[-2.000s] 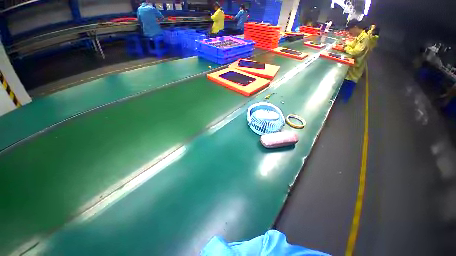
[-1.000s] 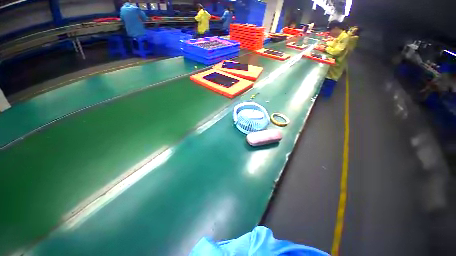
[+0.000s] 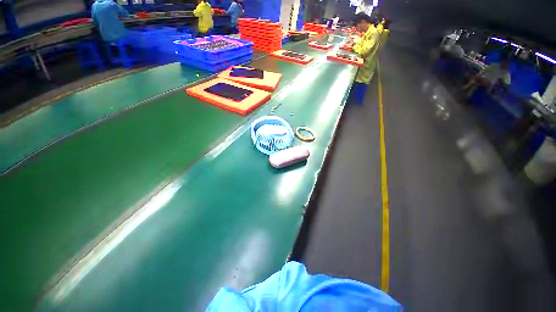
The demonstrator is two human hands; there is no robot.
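Neither of my hands is in view; only a light-blue sleeve [image 3: 305,294] shows at the bottom edge. Nearest in front on the green line [image 3: 201,225] lie a light-blue slatted fan [image 3: 272,135], a pink-mauve rounded case [image 3: 289,157] and a yellowish tape roll [image 3: 305,134]. The case lies just in front of the fan, and the roll is to the fan's right. Farther off, a black tablet [image 3: 228,91] lies on a red-orange tray [image 3: 247,105], with a second tablet [image 3: 246,72] on a tray behind it.
A blue crate [image 3: 214,59] holding small parts stands beyond the trays, with stacked red-orange trays [image 3: 260,35] behind it. A person in yellow [image 3: 366,52] is at the line's right side. A grey floor with a yellow line [image 3: 383,183] runs along the right.
The view has turned to the right, so the fan, case, trays and crate appear farther left. More of the floor shows. The sleeve remains at the bottom edge.
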